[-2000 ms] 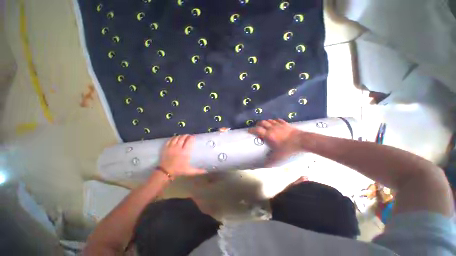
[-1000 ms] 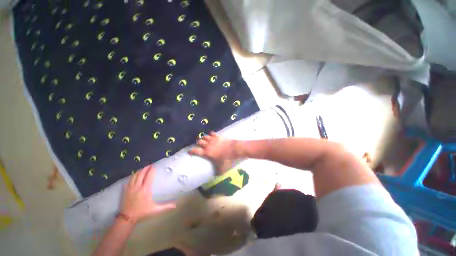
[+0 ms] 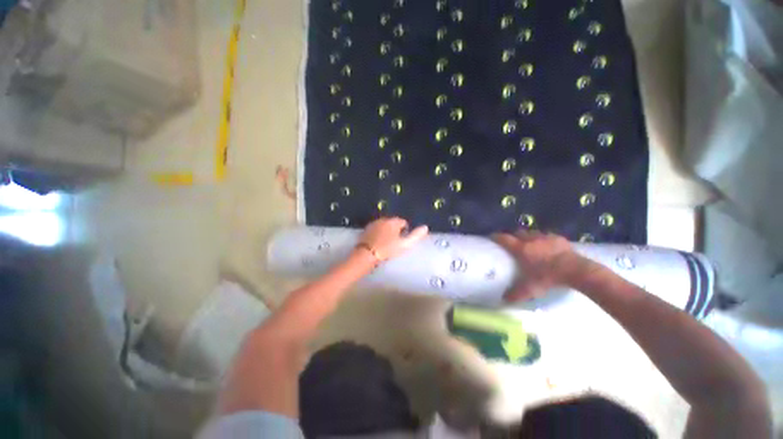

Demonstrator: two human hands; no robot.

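Observation:
The fabric roll (image 3: 459,262), pale grey-white with faint rings and dark layered edges at its right end, lies across the floor in front of me. The black embroidered fabric (image 3: 481,120) runs flat away from it, with rows of small yellow-green crescent motifs. My left hand (image 3: 391,238) is on the roll's upper edge left of its middle, thumb and fingers close together by the fabric; whether it pinches anything cannot be seen. My right hand (image 3: 539,264) lies over the roll right of its middle, fingers spread, slightly blurred.
Yellow tape (image 3: 228,103) runs along the beige floor at left, by a brown carton or sack (image 3: 112,69). Pale sheets (image 3: 730,120) are heaped at right. A green floor marker (image 3: 494,334) lies between the roll and my knees. A pale scrap (image 3: 225,326) lies lower left.
The view has swung, so the roll now lies nearly level and the fabric runs straight ahead. More of the roll's dark-edged right end shows. My left hand has moved to the roll's upper edge.

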